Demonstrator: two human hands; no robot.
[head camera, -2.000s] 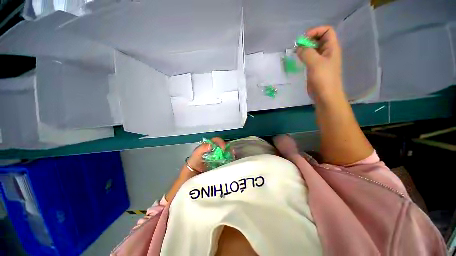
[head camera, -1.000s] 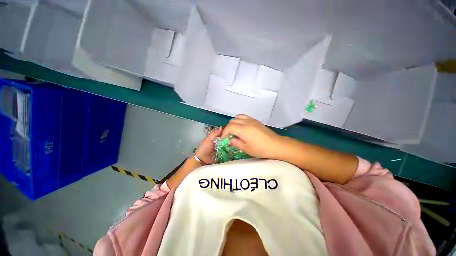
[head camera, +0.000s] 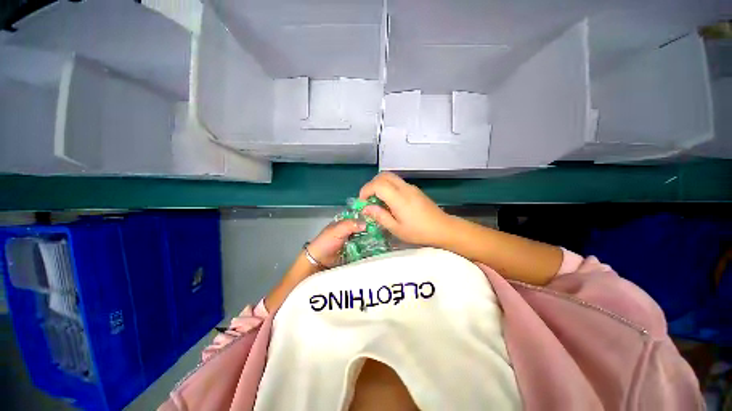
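My left hand (head camera: 327, 243) holds a bunch of clear accessory bags (head camera: 365, 242) with bright green pieces, close against my shirt. My right hand (head camera: 405, 210) is at the same bunch, its thumb and fingers pinching a green bag at the top. Whether that bag is separate from the bunch cannot be told. In front stand open white cartons, one ahead to the left (head camera: 289, 148) and one ahead to the right (head camera: 437, 152). Their visible floors show folded white flaps and no green bag.
More open white cartons stand at the left (head camera: 120, 120) and right (head camera: 650, 104) along the green bench edge (head camera: 321, 186). Blue crates (head camera: 132, 305) stand on the floor at lower left, one holding clear or white stacked pieces. Dark blue shapes are under the bench at right.
My right hand has come back from a carton at right to the bunch in my left hand. The view has shifted along the carton row; the carton with a green bag inside is not identifiable now.
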